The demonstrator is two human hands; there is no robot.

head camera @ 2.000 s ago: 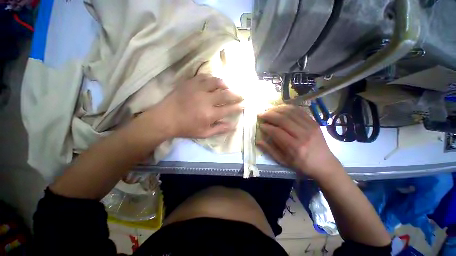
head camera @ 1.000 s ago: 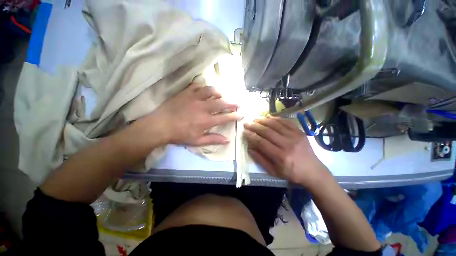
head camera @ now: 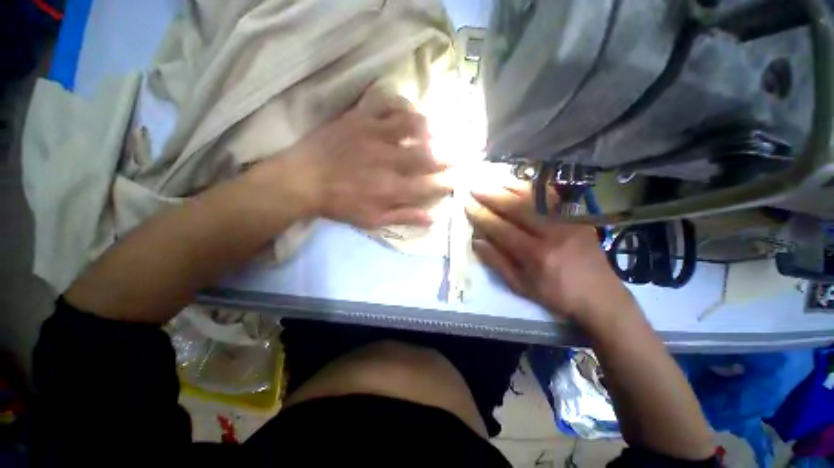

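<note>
The beige garment (head camera: 247,87) lies heaped on the table to the left of the sewing machine (head camera: 585,73). A narrow pale strip (head camera: 460,260) of the same cloth runs from the lamp glare toward the table's front edge. My left hand (head camera: 375,169) lies flat, slightly blurred, on the garment just left of the strip, with its fingers apart. My right hand (head camera: 539,251) rests on the strip's right side, its fingertips near the glare. The needle and presser foot are lost in the bright light. Neither hand clearly grips the cloth.
Black-handled scissors (head camera: 654,254) lie right of my right hand, under the machine's pale curved bar (head camera: 713,203). Blue tape (head camera: 71,41) marks the table's left edge. A yellow-rimmed basket (head camera: 233,396) and blue plastic bags (head camera: 745,393) are below the grey ribbed table edge (head camera: 384,317).
The camera view has shifted. The strip's lower end, which overlapped the table's front edge, now ends short of it. Both hands have moved with the cloth slightly away from me.
</note>
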